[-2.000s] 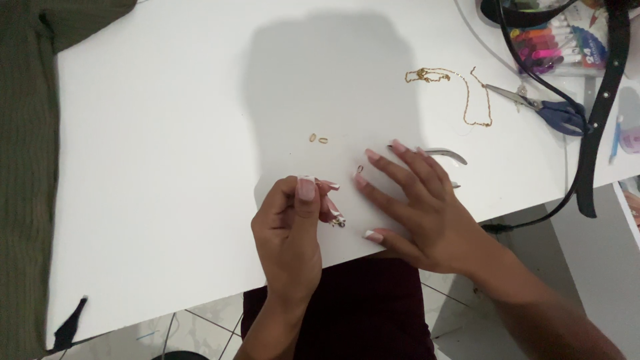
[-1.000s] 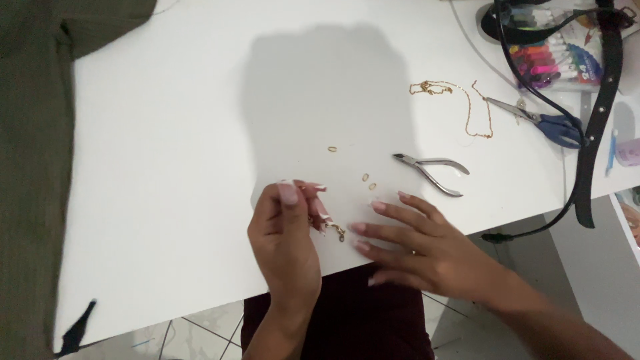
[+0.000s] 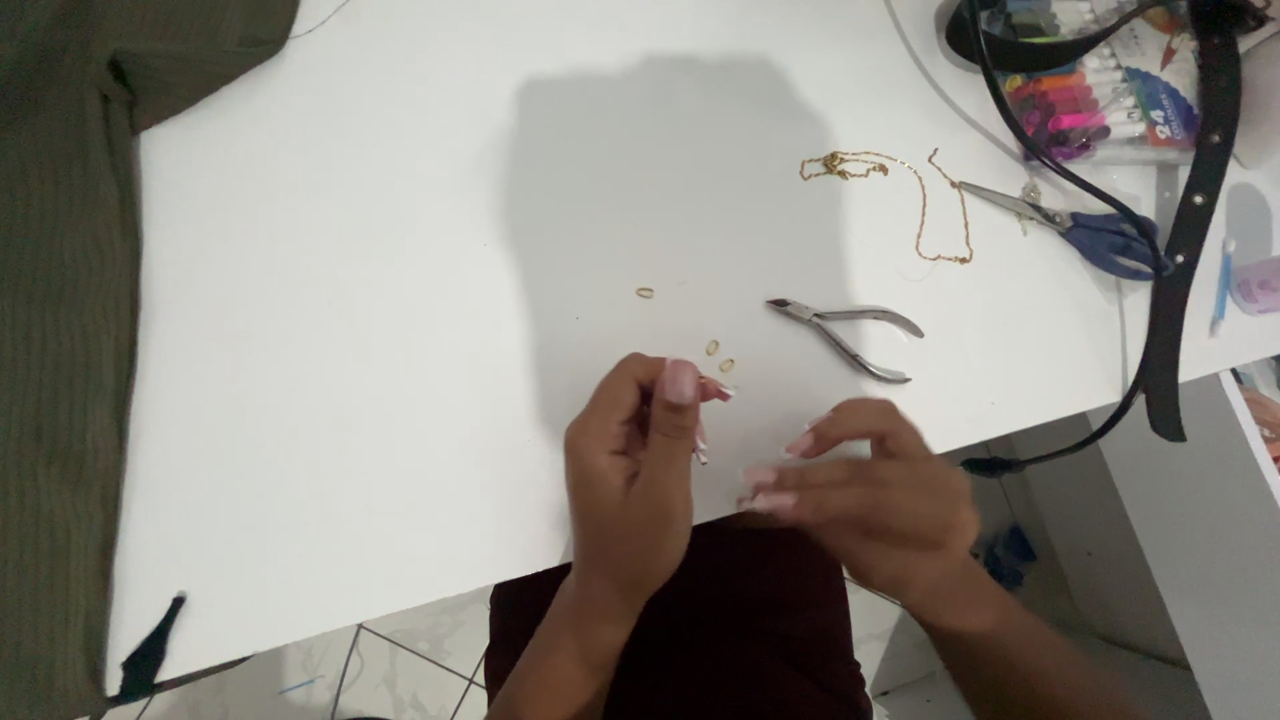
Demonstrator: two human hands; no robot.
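My left hand [image 3: 640, 460] is raised near the table's front edge, thumb pressed on the curled fingers; whatever is between them is hidden. Just right of it, my right hand [image 3: 870, 490] is blurred, its fingers bent toward the left hand; whether it holds something cannot be told. Beyond the left fingertips lie two small gold-coloured links [image 3: 712, 348], with another gold-coloured link [image 3: 645, 293] farther up. Metal nippers [image 3: 825, 325] with spread handles rest beyond my right hand. A thin gold-coloured chain [image 3: 920, 215] lies at the upper right, touching the tip of blue-handled scissors [image 3: 1100, 240].
Along the left side of the white table [image 3: 330, 350] hangs green ribbed fabric [image 3: 60, 350]. A black belt [image 3: 1190, 220] and a black cable [image 3: 1090, 180] cross the right side, near a clear pack of coloured markers [image 3: 1090, 100]. A purple object [image 3: 1258, 285] sits at the far right.
My right hand has moved off the nippers, which it partly covered two seconds ago, and its fingers have bent. Two links lay together earlier; one now lies apart from two others.
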